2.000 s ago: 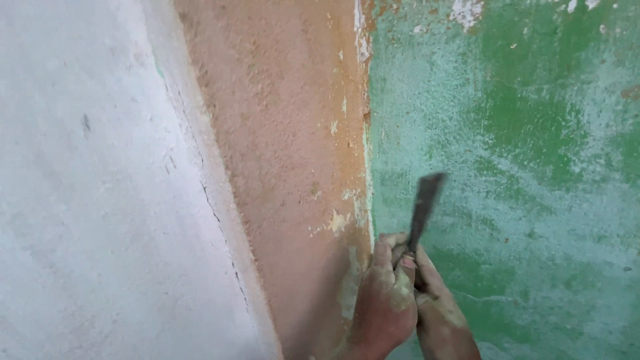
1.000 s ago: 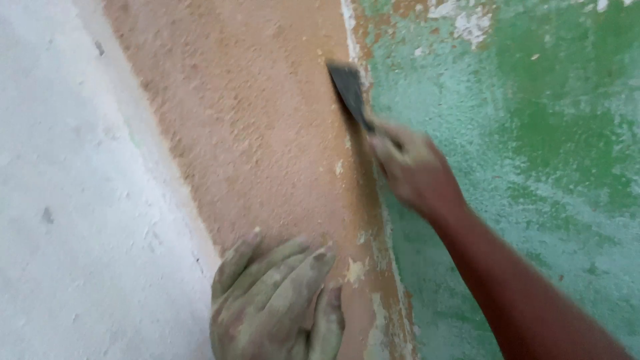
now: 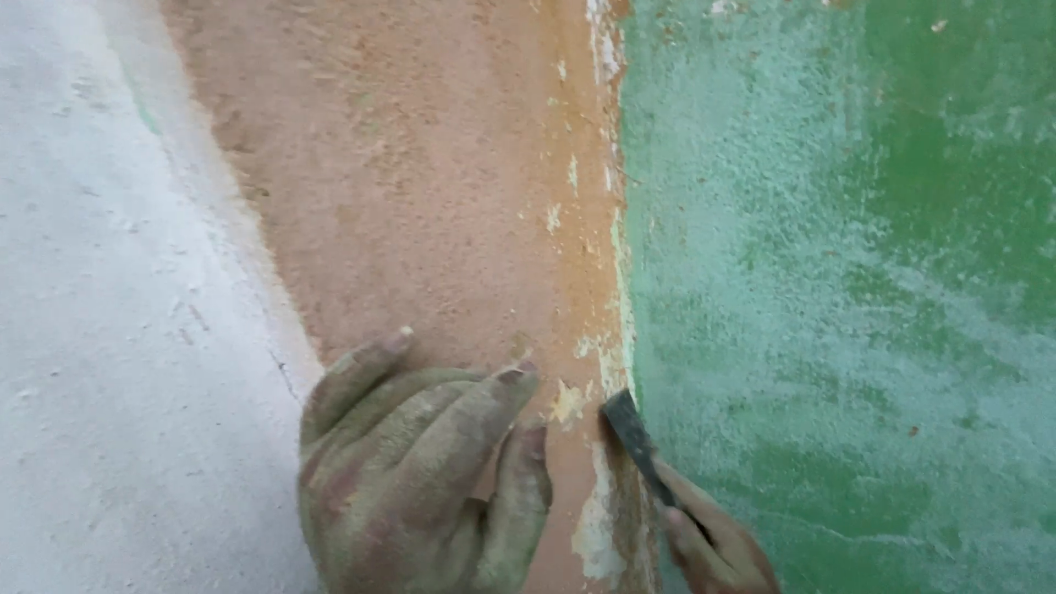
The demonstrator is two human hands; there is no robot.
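My right hand (image 3: 714,536) grips a putty knife (image 3: 635,441), a scraper with a dark metal blade. The blade's tip lies at the corner line between the pinkish-brown plaster strip (image 3: 412,190) and the green wall (image 3: 784,330), where pale paint remnants (image 3: 619,330) cling. Dusty with powder, my left hand (image 3: 421,478) rests with spread fingers against the plaster strip, to the left of the blade, and holds nothing. A patch of flaking pale paint (image 3: 598,528) shows below the blade's tip, between the two hands.
On the left runs a whitish wall surface (image 3: 124,330), with a small crack (image 3: 285,373) near its edge with the plaster. The green wall on the right has worn, chalky patches, and specks of exposed plaster dot its upper part.
My right hand has moved down along the corner with the putty knife since one second ago. Two seconds ago both hands were together at the knife; my left hand is now apart, against the plaster.
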